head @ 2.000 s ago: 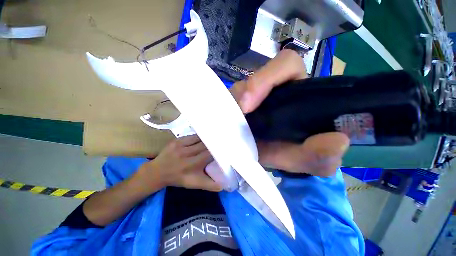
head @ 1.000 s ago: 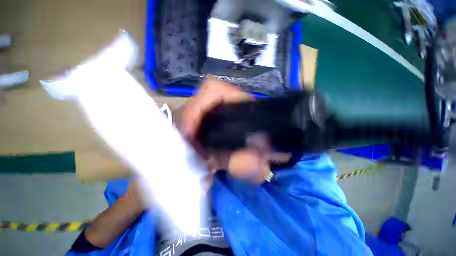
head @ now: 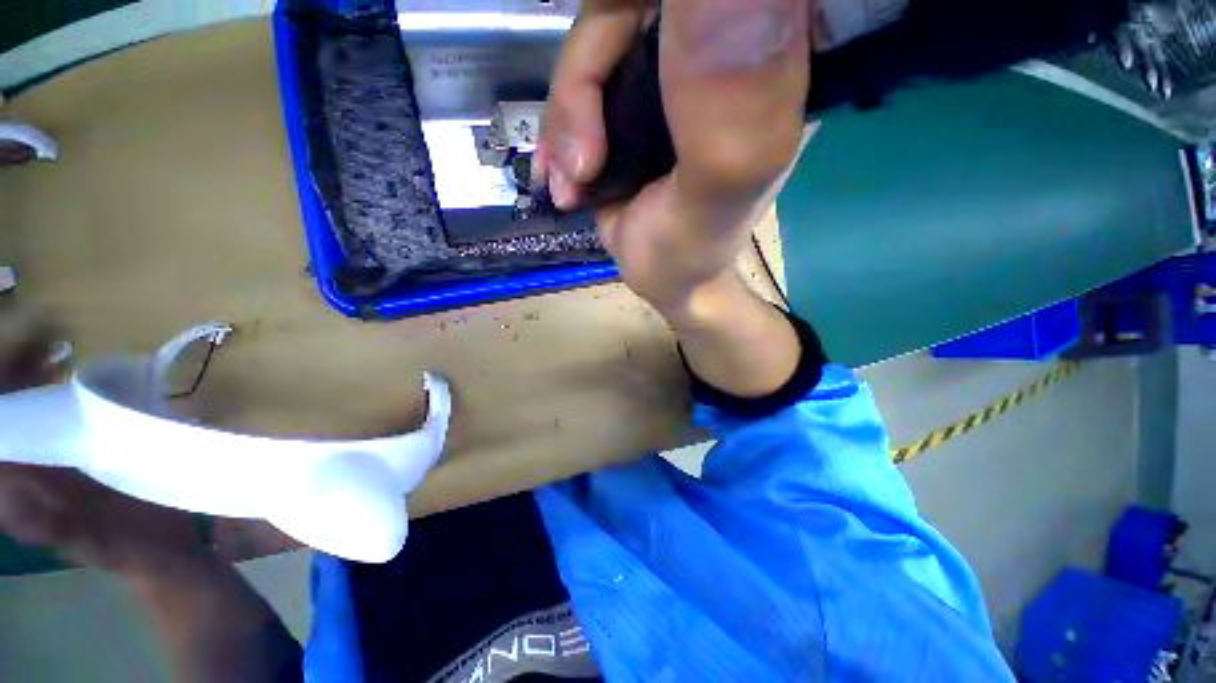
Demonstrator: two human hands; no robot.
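Note:
My right hand (head: pixel 707 147) is wrapped around the black electric screwdriver (head: pixel 854 67), over the blue tray. The tool's nose is at the small metal pick-up block (head: pixel 518 127) of the screw feeder (head: pixel 494 60); the bit tip is too small to make out. My left hand (head: pixel 80 514), dark and blurred at the left edge, holds the white plastic housing (head: pixel 240 467) from below and behind. The housing lies nearly level, its forked end to the right and its left end cut off by the picture's edge. A small white C-shaped bracket (head: pixel 187 344) with a thin dark wire shows just above it.
The blue tray (head: pixel 314 214) has dark speckled foam (head: pixel 360 147) inside and sits on brown cardboard (head: pixel 160 160). White curved parts (head: pixel 27 140) lie at the far left. The green bench (head: pixel 987 200) is at right, with blue bins (head: pixel 1100 627) on the floor below.
My right hand has brought the screwdriver up from beside the housing to the feeder. The housing has moved left, away from my body's middle, and turned nearly level. The view has shifted.

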